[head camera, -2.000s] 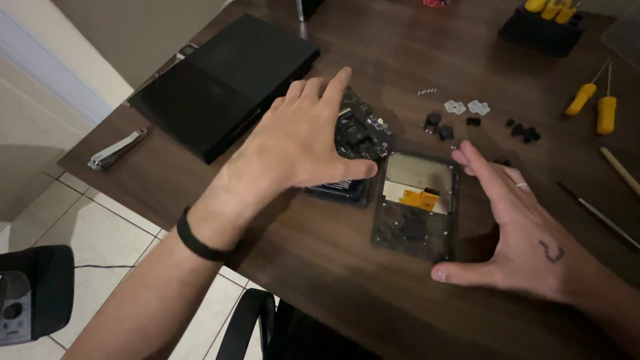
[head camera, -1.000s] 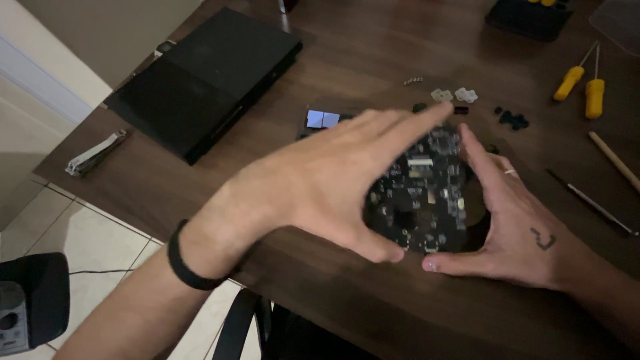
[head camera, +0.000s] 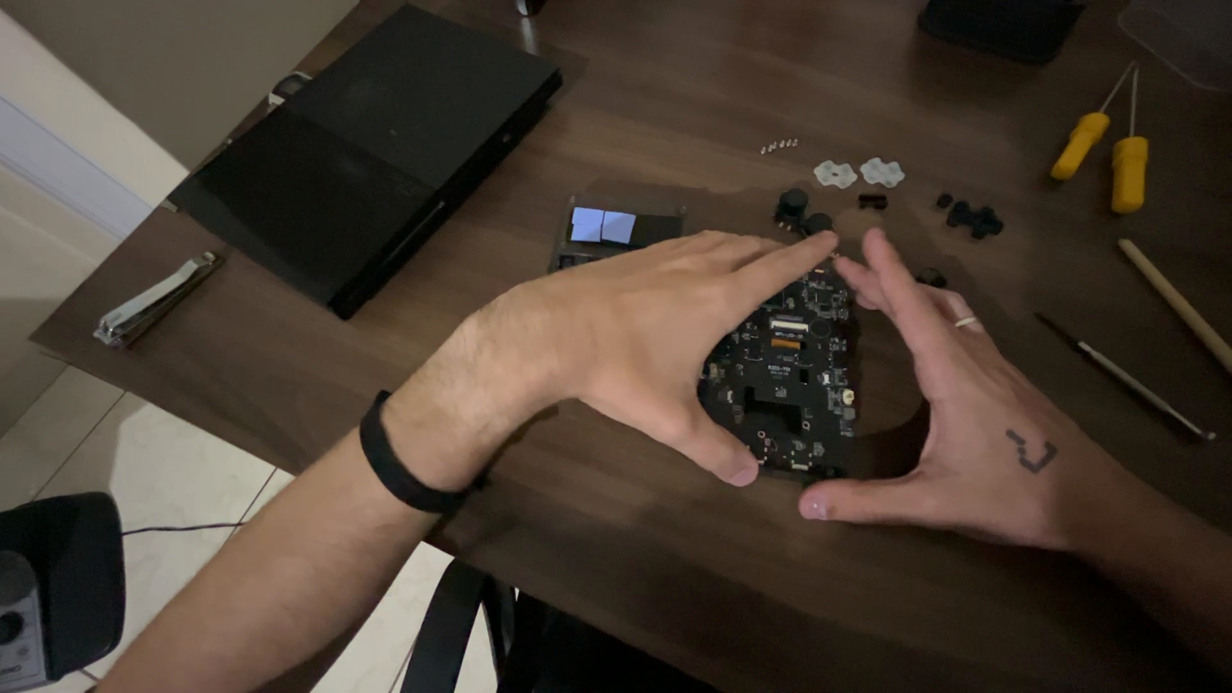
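A black circuit board (head camera: 784, 375) lies between my two hands, over the place of the dark translucent shell, which it mostly hides. My left hand (head camera: 664, 337) holds the board along its left side, thumb at the lower edge and fingertips by the top corner. My right hand (head camera: 972, 414) is spread at the right, with a gap between its palm and the board. Behind my left hand, a dark casing part (head camera: 659, 229) with pale blue reflective pieces is partly covered. Two white rubber pads (head camera: 882, 172), a black directional pad (head camera: 975, 219) and small screws (head camera: 780, 146) lie beyond.
A black game console (head camera: 375, 144) sits at the back left, near a metal nail clipper (head camera: 159, 298). Two yellow-handled screwdrivers (head camera: 1129, 173), a thin metal tool (head camera: 1131, 380) and a wooden stick (head camera: 1174, 303) lie at the right. A chair (head camera: 452, 626) stands at the near table edge.
The circuit board, beside the shell two seconds ago, now lies over the shell's place. My left hand has moved right with it. The casing part beneath its former place is now partly uncovered.
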